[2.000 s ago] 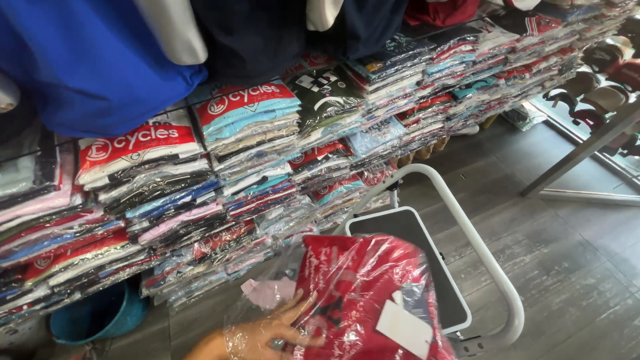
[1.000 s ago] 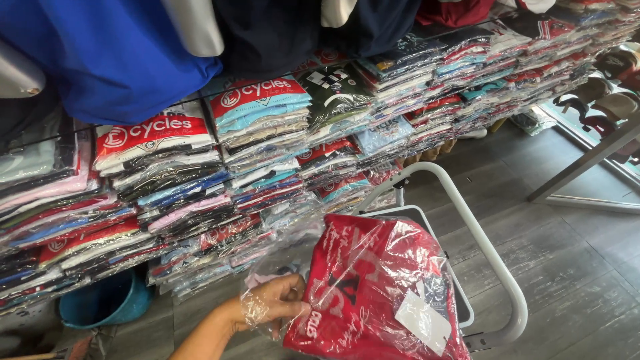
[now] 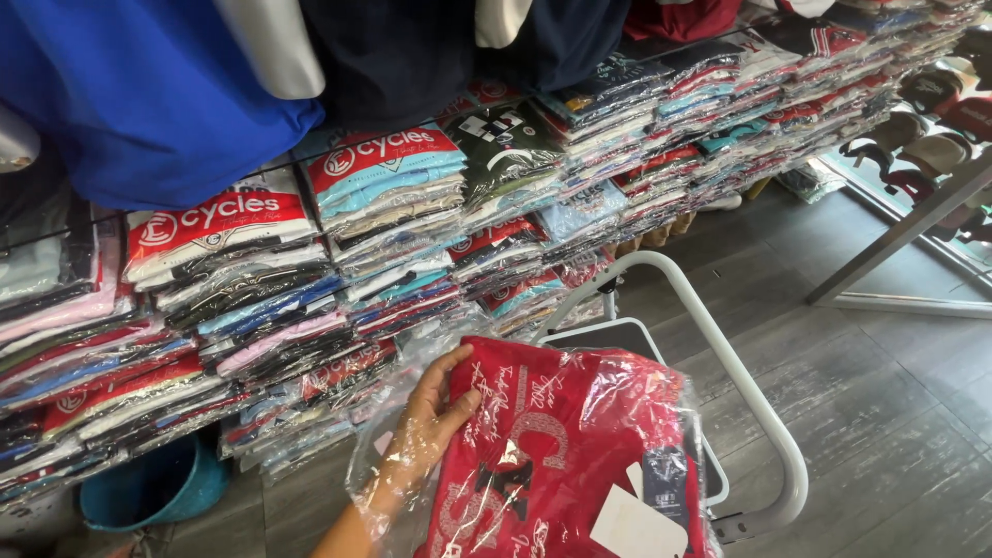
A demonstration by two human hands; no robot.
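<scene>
A folded red T-shirt (image 3: 573,434) in a clear plastic bag, with printed lettering and a white hang tag (image 3: 637,527), fills the lower middle of the view. My left hand (image 3: 434,418) holds it by its left edge, the thumb on top and the loose plastic of the bag around the wrist. My right hand is not in view. Beyond the shirt stand tall stacks of bagged, folded shirts (image 3: 403,256) in many colours, some with red printed covers.
A step stool with a white tubular frame (image 3: 744,387) stands right behind the shirt. Blue (image 3: 178,101) and dark garments hang above the stacks. A teal bucket (image 3: 155,484) sits on the floor at lower left. Caps (image 3: 930,147) and a metal frame leg (image 3: 899,232) are at right.
My left hand has shifted from the loose end of the bag to the shirt's edge. The bagged shirt has turned a little and now shows more of its lettering.
</scene>
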